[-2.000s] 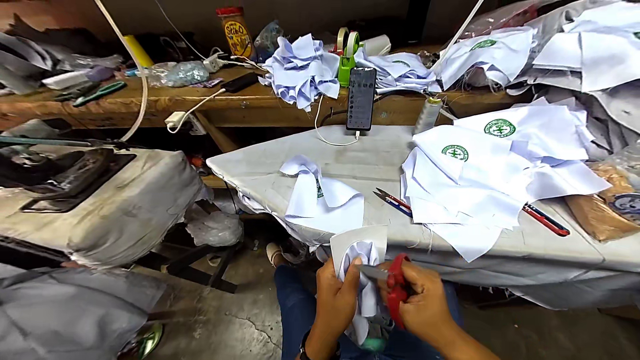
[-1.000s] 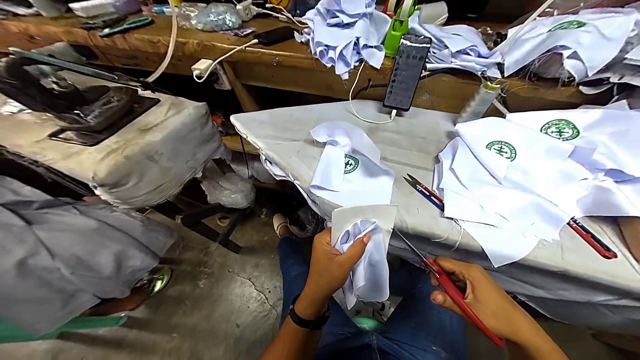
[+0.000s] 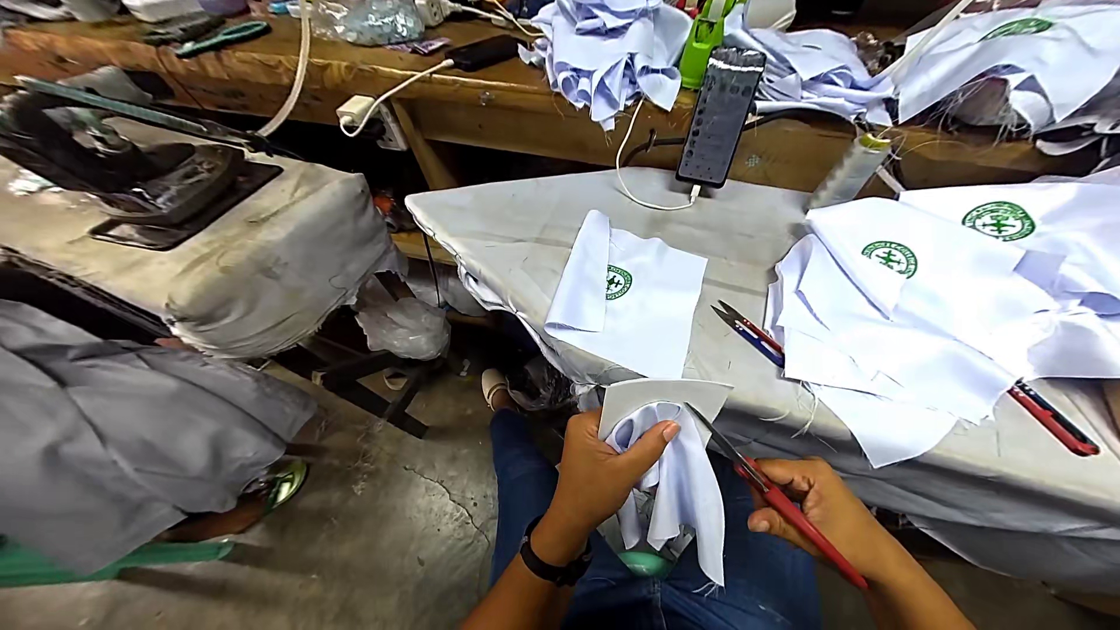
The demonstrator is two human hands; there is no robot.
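My left hand (image 3: 608,477) pinches a bunched white cloth piece (image 3: 696,490) together with a stiff grey-white backing piece (image 3: 630,398), above my lap. Red-handled scissors (image 3: 801,516) are in my right hand (image 3: 814,507), their blades pointing up and left to the edge of the held cloth. On the covered board just beyond lies a white cloth piece with a green printed emblem (image 3: 652,297), its left side folded over. Right of it, thread snips (image 3: 752,332) rest partly under a pile of white emblem pieces (image 3: 910,306).
A phone (image 3: 722,118) on a white cable leans against the wooden bench (image 3: 507,105). A thread cone (image 3: 849,171) stands behind the pile. An iron (image 3: 166,184) sits on the padded board at left. More snips (image 3: 1050,418) lie at right. Beside me at left is a person in grey cloth (image 3: 114,429).
The scissors were largely hidden behind my right hand two seconds ago; now their blades show at the cloth's right edge. My left hand keeps hold of the cloth. The view has shifted.
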